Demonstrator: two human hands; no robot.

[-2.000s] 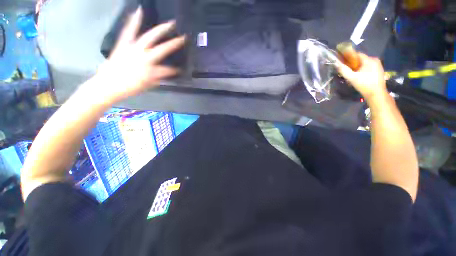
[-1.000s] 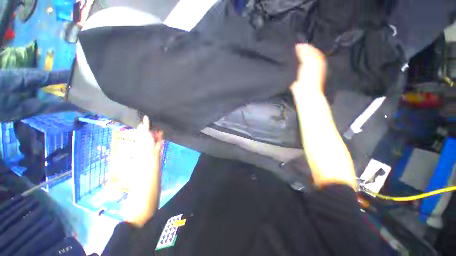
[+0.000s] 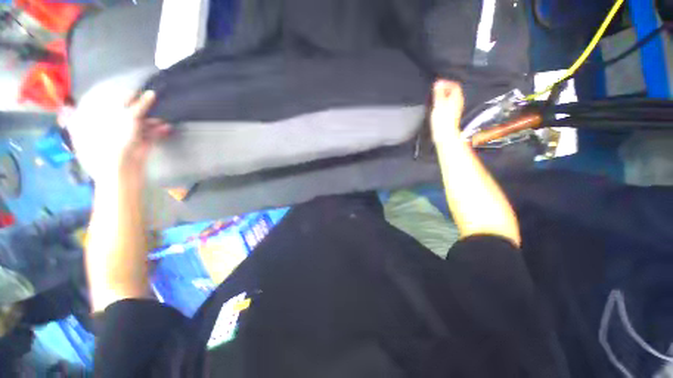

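Note:
The black garment (image 3: 295, 85) lies over the far part of the light-grey padded board (image 3: 295, 136), its near edge running roughly along the board. My left hand (image 3: 136, 136) is blurred at the garment's left end, over the board's pale end; whether it grips cloth is unclear. My right hand (image 3: 446, 107) is closed at the garment's right end, with cloth at its fingers. The steam iron (image 3: 509, 125) lies just right of my right hand, its orange-brown handle towards me and its clear cover behind.
A white rest plate (image 3: 567, 111) stands behind the iron. Black hoses (image 3: 620, 114) and a yellow line (image 3: 594, 48) run off right. A white strip (image 3: 181, 33) lies at the far left of the table. Blue crates (image 3: 184, 273) are below the table's near edge.
The garment has shifted away from me, baring the board's near side. My left hand has moved up and left to the board's end. The iron now shows beside my right hand.

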